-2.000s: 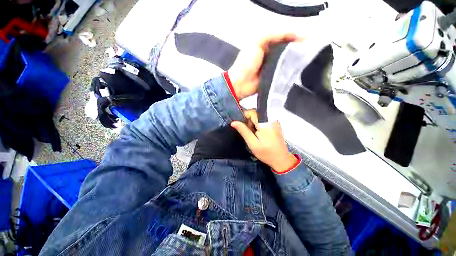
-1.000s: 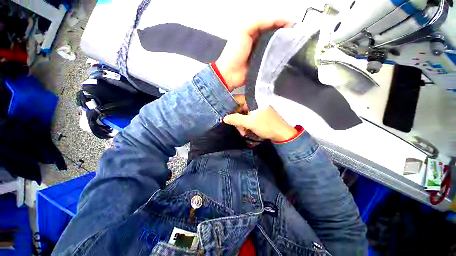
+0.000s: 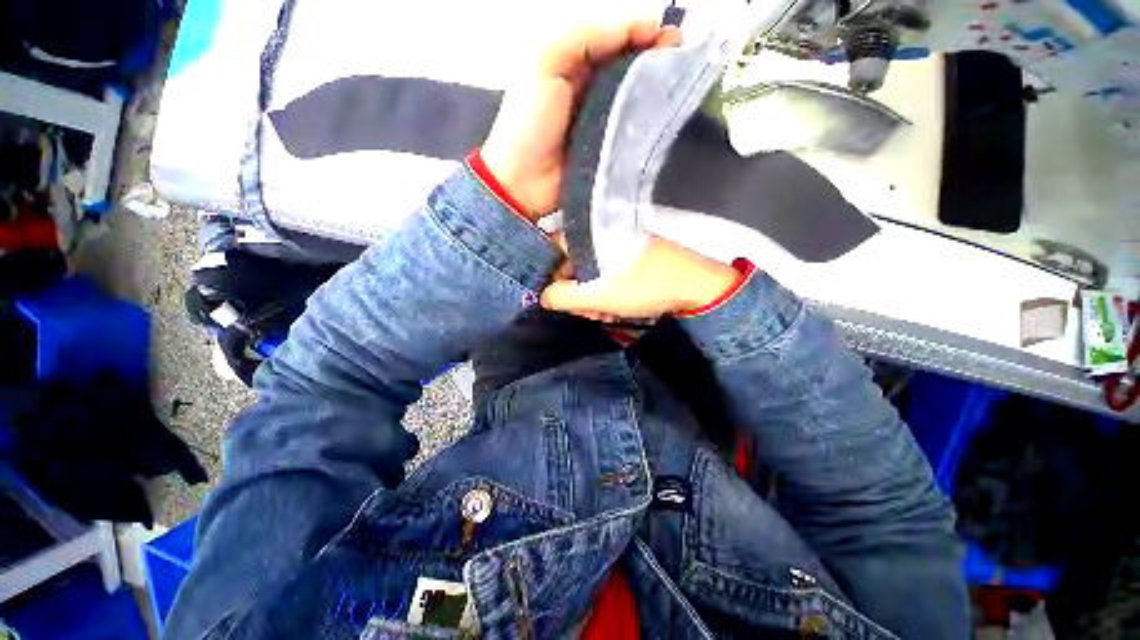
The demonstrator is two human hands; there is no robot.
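Note:
A curved collar piece point(image 3: 613, 150), dark with a pale grey-white layer, is held up above the table's front edge. My left hand point(image 3: 544, 113) grips its upper left side, fingers over the top end. My right hand point(image 3: 644, 281) holds its lower end, with part of the fingers hidden by the piece. A wide dark curved panel point(image 3: 775, 200) with a pointed end lies on the table to the right, its left part behind the held piece. Another dark panel point(image 3: 388, 116) lies flat to the left, its right end hidden by my left hand.
Sewing machine parts point(image 3: 869, 50) stand at the upper right. A flat black rectangle point(image 3: 981, 144) lies on the machine bed. A green and white packet point(image 3: 1105, 331), a beige square point(image 3: 1041, 321) and red handles point(image 3: 1124, 381) are at the right edge. Blue bins point(image 3: 85, 328) stand below.
The view has shifted, so the table and machine sit higher and more tilted. Both hands still hold the collar piece; my right hand has moved under its lower end.

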